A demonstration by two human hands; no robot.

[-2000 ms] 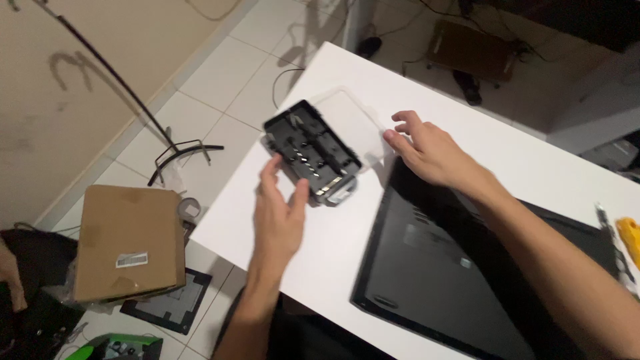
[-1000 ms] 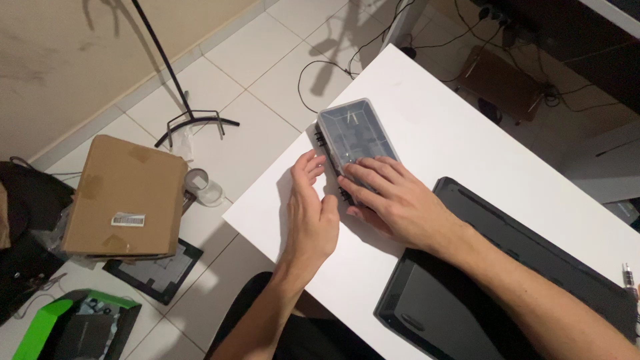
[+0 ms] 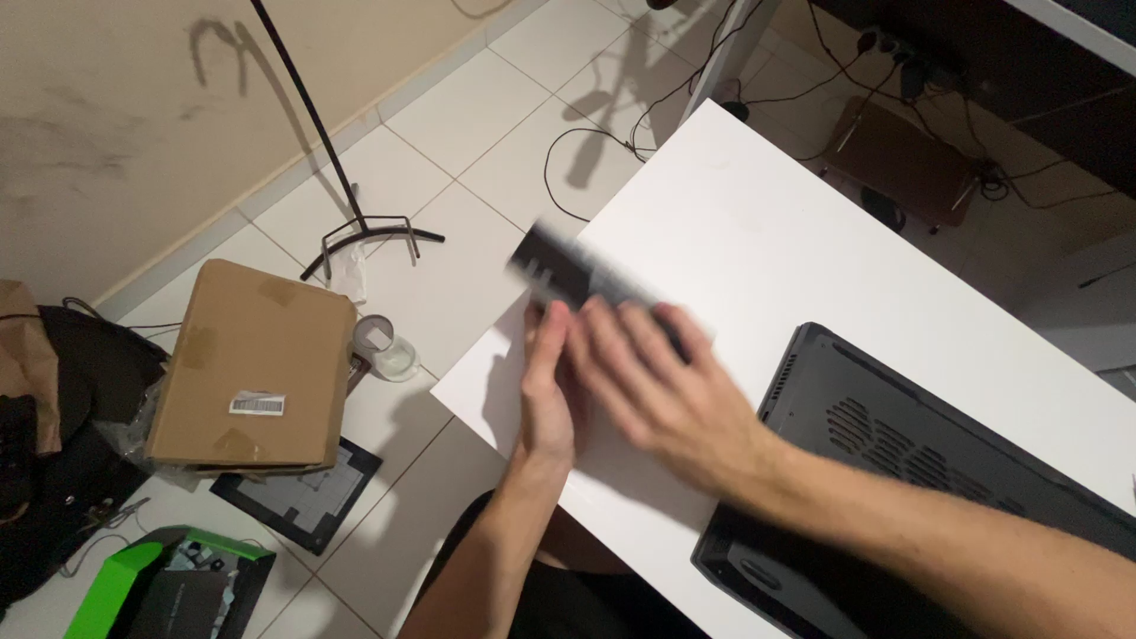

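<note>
A dark plastic case with a clear lid (image 3: 568, 266), blurred by motion, is held between both hands over the left corner of the white table (image 3: 754, 222). My left hand (image 3: 550, 399) grips its near side, thumb up. My right hand (image 3: 657, 390) lies across the case with its fingers over the right part, which they partly hide. What is inside the case cannot be made out. To the right, a dark laptop (image 3: 887, 444) lies with its vented underside up, partly under my right forearm.
On the tiled floor at left are a cardboard box (image 3: 266, 355), a clear jar (image 3: 386, 346), a black framed panel (image 3: 311, 497), a green and black box (image 3: 133, 577) and a black bag (image 3: 98, 382). A stand's metal foot (image 3: 373, 232) is behind them. Cables (image 3: 621, 146) lie beyond the table.
The case stood open on the table two seconds ago, then had its clear lid closed under my right hand. Now it is tilted in both hands.
</note>
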